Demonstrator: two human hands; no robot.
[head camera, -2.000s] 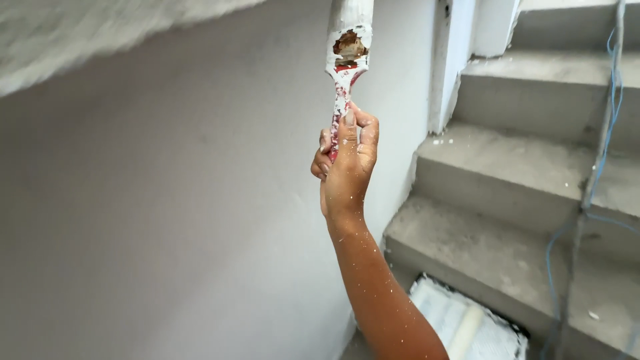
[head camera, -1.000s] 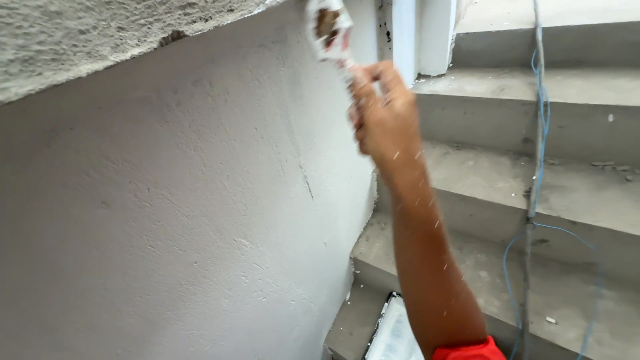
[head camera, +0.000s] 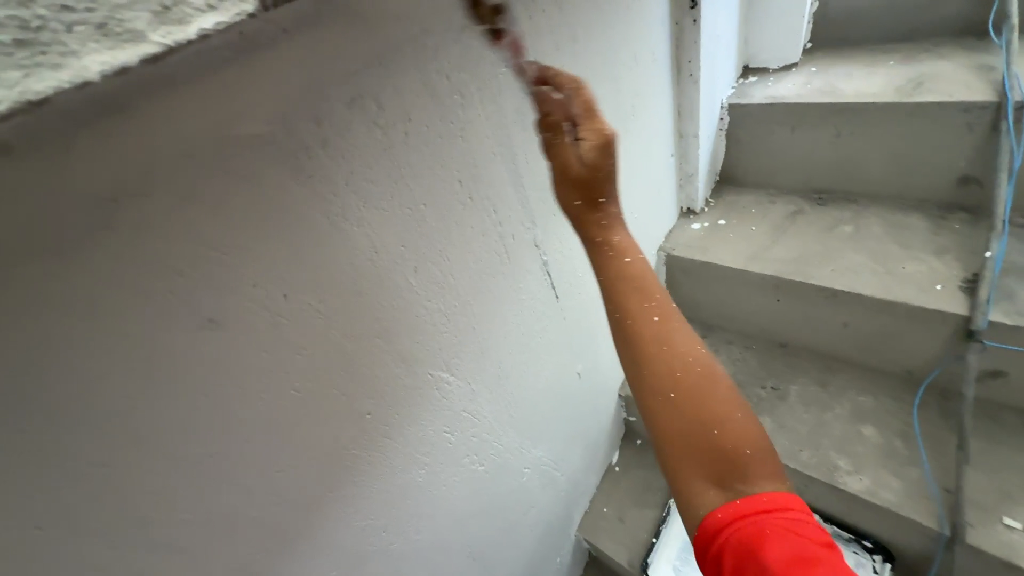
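Note:
My right hand (head camera: 578, 144) grips the handle of a paintbrush (head camera: 498, 30), raised at the top centre against the wall. The brush is blurred, and its bristle end lies beyond the top edge. White paint specks dot my forearm, which comes up from a red sleeve. The plastered wall (head camera: 320, 320), whitish with small pits and a thin dark scratch, fills the left and middle. A paint tray (head camera: 670, 544) with white paint is partly hidden under my arm at the bottom. My left hand is not visible.
Concrete stairs (head camera: 832, 296) with paint drops climb on the right. A thin metal bar (head camera: 966, 416) with a blue cord (head camera: 920, 416) runs along them. A rough concrete edge (head camera: 104, 40) juts out at the upper left. A white post (head camera: 716, 96) stands beside the wall.
My right hand still holds the brush, which has tilted from nearly upright two seconds ago to leaning left. The red sleeve has come into view. The view has shifted somewhat.

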